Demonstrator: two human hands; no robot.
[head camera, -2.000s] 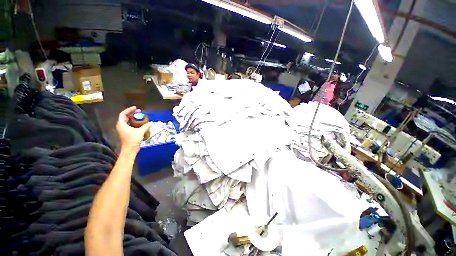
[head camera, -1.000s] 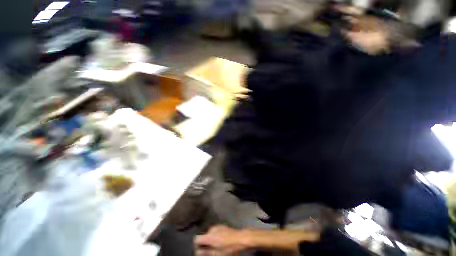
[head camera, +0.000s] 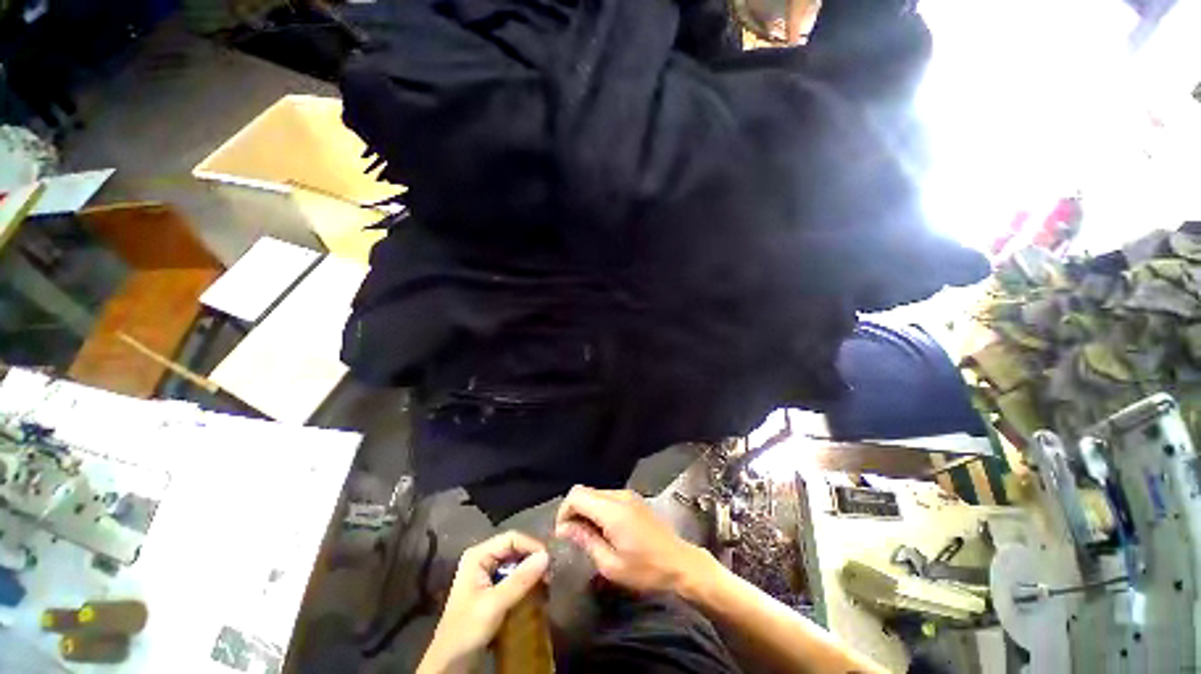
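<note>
My left hand (head camera: 485, 600) is at the bottom centre, shut on a golden-brown thread cone (head camera: 526, 640). A bit of the cone's blue end shows at the fingers. The cone's lower part is cut off by the frame edge. My right hand (head camera: 624, 537) is just right of the cone, with thumb and fingertips pinched together close to the left fingertips. I cannot make out a thread between the hands.
A heavy dark garment pile (head camera: 632, 250) stands ahead. A white table (head camera: 237, 494) with brown cones (head camera: 103, 632) is left. Right are a cream table (head camera: 843, 593), a white stand disc (head camera: 1019, 591), a machine (head camera: 1152, 487) and olive pieces (head camera: 1100, 323).
The view has swung from the white fabric pile to the dark garments. My left hand, with the cone, is now low in front of me, and my right hand has come beside it.
</note>
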